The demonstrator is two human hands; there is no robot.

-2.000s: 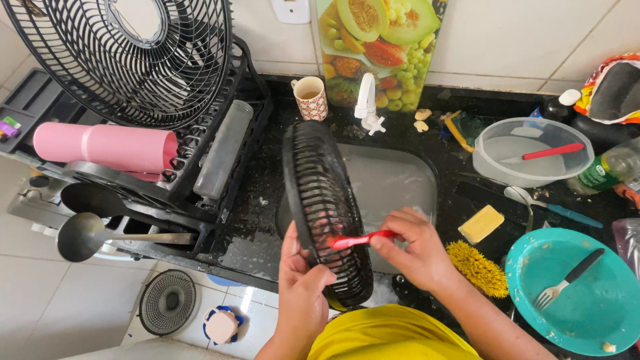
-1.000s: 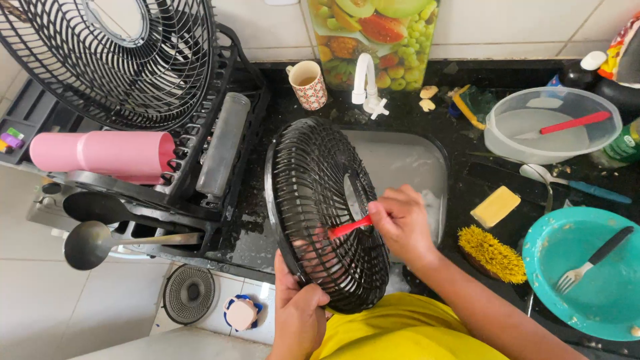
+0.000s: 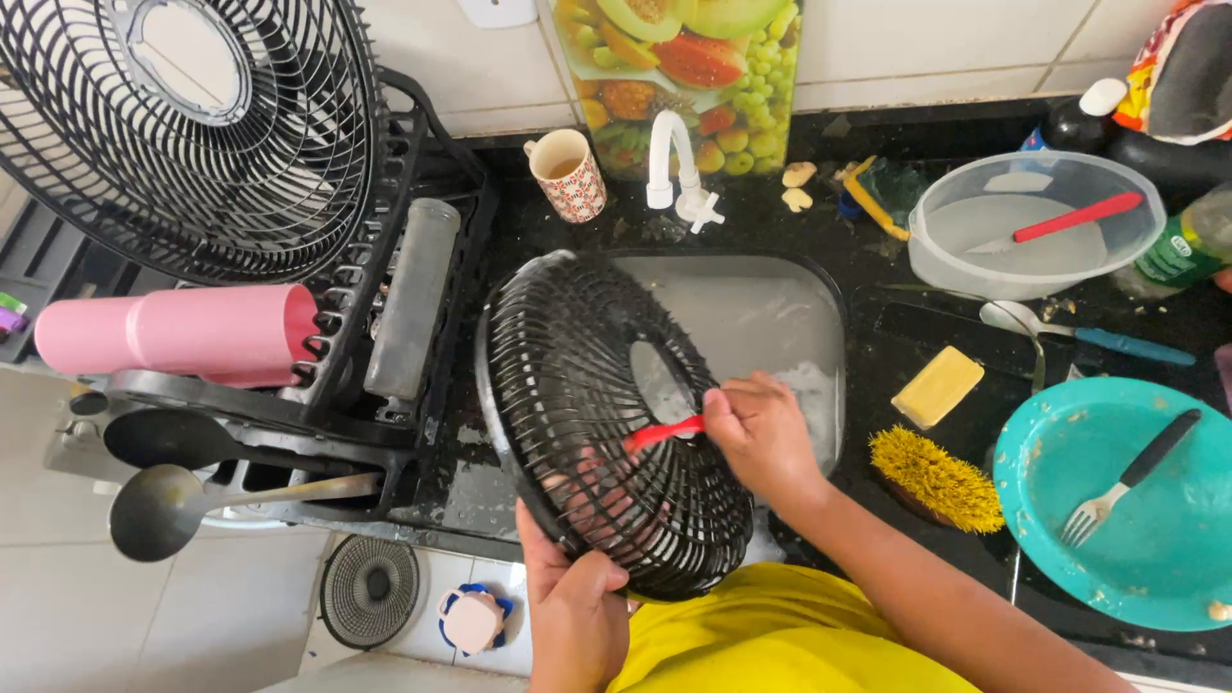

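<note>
A black fan grille [image 3: 597, 385] is tilted over the front left part of the sink basin [image 3: 770, 318], which holds cloudy water. My left hand [image 3: 577, 606] grips its lower rim, the thumb in front and some fingers showing through the bars. In my right hand [image 3: 765, 433] is a slim red-handled tool [image 3: 664, 433], its far end against the grille's bars; what kind of head it has cannot be made out. Right of the basin lie a bar of yellow soap [image 3: 938, 387] and a yellow-bristled scrub brush [image 3: 936, 479].
At left, a black dish rack [image 3: 361, 327] carries a larger fan grille [image 3: 279, 144], a pink cup [image 3: 178, 329] and ladles. A patterned mug [image 3: 570, 183] and white faucet [image 3: 674, 173] stand behind. At right are a plastic tub [image 3: 1035, 265] and a teal bowl [image 3: 1020, 452] with a fork.
The grille has been turned so that more of its barred face shows. Both hands remain on the same things, and the red tool now meets the bars at another spot.
</note>
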